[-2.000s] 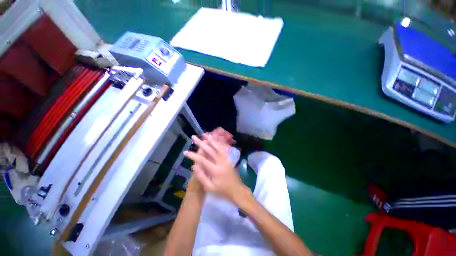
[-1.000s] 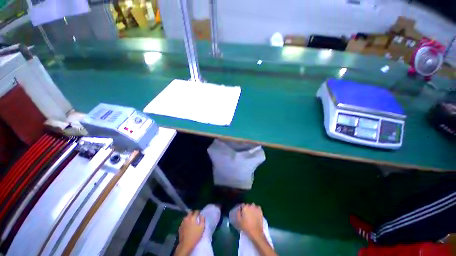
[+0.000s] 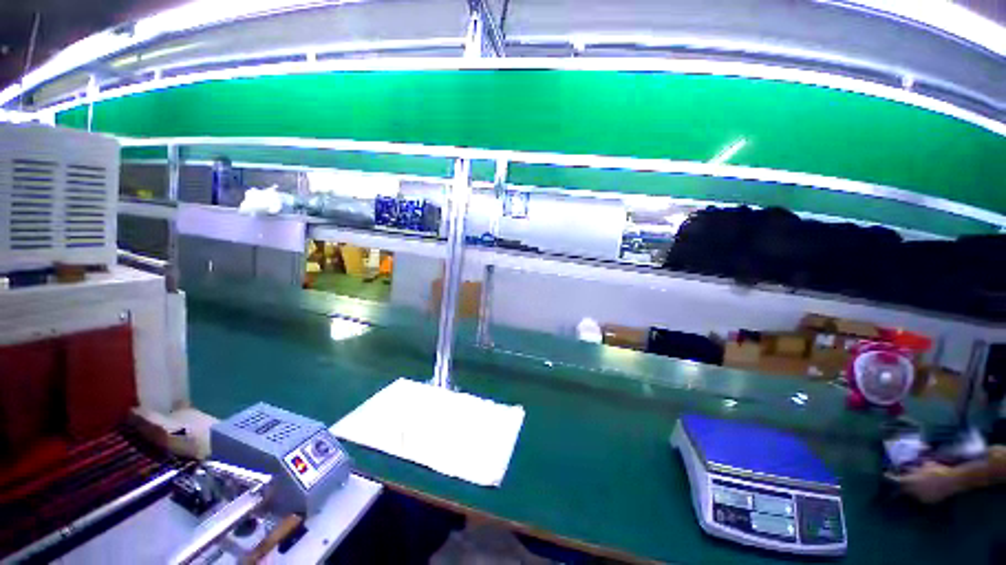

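Neither of my hands is in the picture. The white sheet (image 3: 436, 428) lies flat on the green bench, in front of me. The grey-blue sealer control box (image 3: 281, 455), with a red switch and a dial, stands at the back end of the white bar sealer (image 3: 340, 523) at the lower left. Only part of the sealer shows; its front is cut off by the lower edge. The digital bench scale (image 3: 761, 486), with a blue platform, stands on the bench to the right.
The shrink tunnel (image 3: 160, 320) with dark red curtains (image 3: 68, 375) is at the left. A metal post (image 3: 452, 276) rises behind the sheet. A pink fan (image 3: 880, 375) stands at the right. Another person's hand (image 3: 938, 481) is at a dark object there. A shelf holds black items (image 3: 772, 248).
The view has tilted up from the floor to the bench and shelves. My hands, last seen on my knees, have left the picture. Another person's hand now shows at the right.
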